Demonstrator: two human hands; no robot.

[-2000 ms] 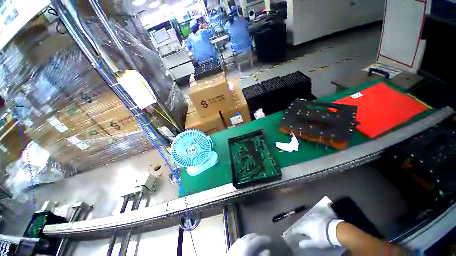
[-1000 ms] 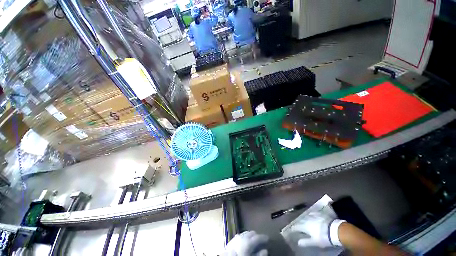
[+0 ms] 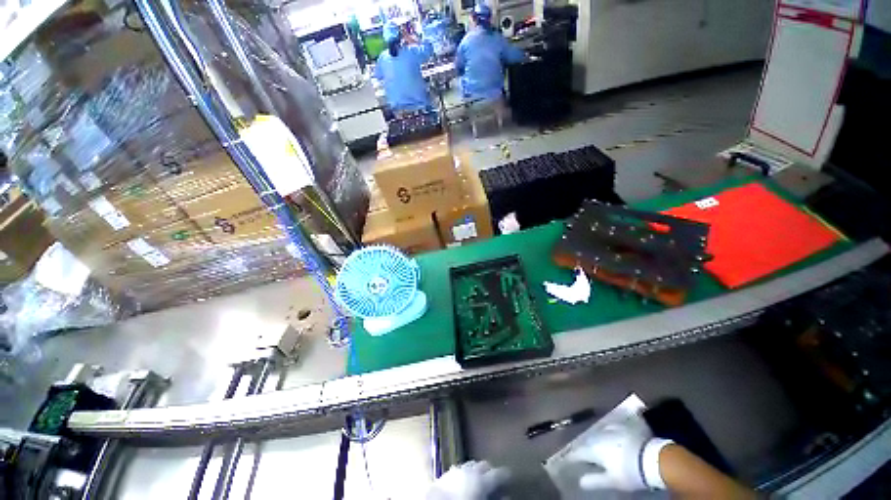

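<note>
A white paper sheet [image 3: 631, 402] lies on the grey line bed at the lower middle. My right hand [image 3: 617, 455], in a white glove, lies over the paper; its fingers are blurred and I cannot tell whether they grip it. My left hand [image 3: 469, 482], in a white glove, shows only in part at the bottom edge, left of the paper. A thin black pen [image 3: 560, 423] lies left of the paper. A flat dark rectangle [image 3: 686, 432] lies just right of the paper, partly behind my right forearm.
Beyond the pale rail [image 3: 606, 341], the green mat [image 3: 401, 350] holds a light-blue fan [image 3: 377, 283], a black tray of green pieces [image 3: 500, 311], white tissue [image 3: 569, 286], stacked covers [image 3: 635, 248] and a red-orange sheet [image 3: 757, 232]. Black tote [image 3: 840, 312] at right; circuit board [image 3: 59, 408] at left.
The view has shifted slightly. My left hand sits a little lower, more cut off by the bottom edge. My right hand stays on the paper.
</note>
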